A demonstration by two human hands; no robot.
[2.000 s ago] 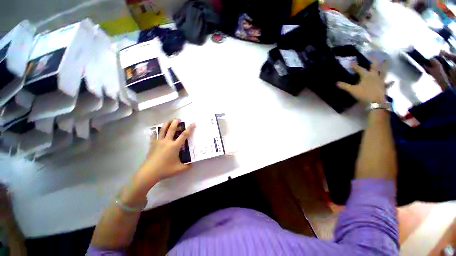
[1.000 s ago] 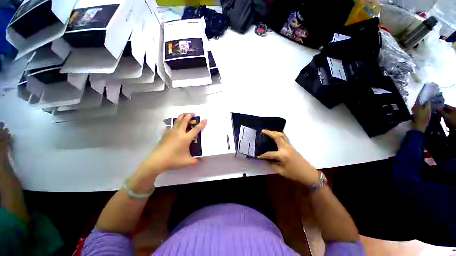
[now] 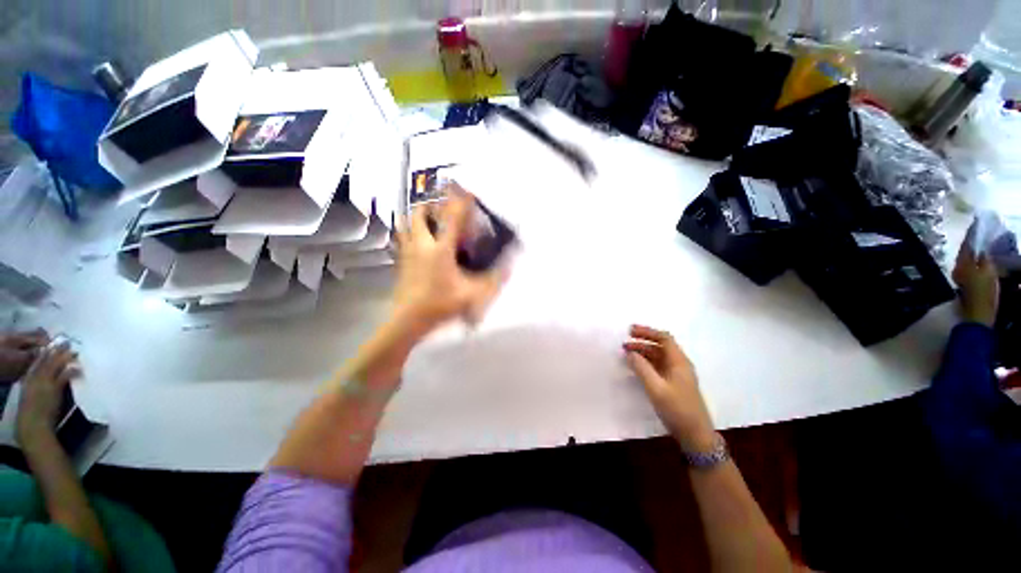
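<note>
My left hand (image 3: 439, 263) is raised over the bench, gripping a white carton (image 3: 484, 238) with a dark picture panel; the carton is blurred and its far end with a dark strip points to the back right. My right hand (image 3: 663, 375) rests near the bench's front edge, fingers loosely curled, holding nothing. Open-ended white cartons (image 3: 269, 146) are stacked at the left. Black packs with white labels (image 3: 761, 213) are piled at the right. Flat carton blanks (image 3: 431, 151) lie behind my left hand, partly hidden by it.
A person in green (image 3: 67, 515) works at the left edge; another in dark blue (image 3: 968, 386) is at the right. A blue bag (image 3: 62, 129), a pink bottle (image 3: 457, 62), a black bag with a picture (image 3: 700, 84) and crumpled clear plastic (image 3: 905, 157) stand along the back.
My left hand has lifted the carton from the front of the bench towards the back. My right hand has let go of the black pack, which no longer shows at the carton's end.
</note>
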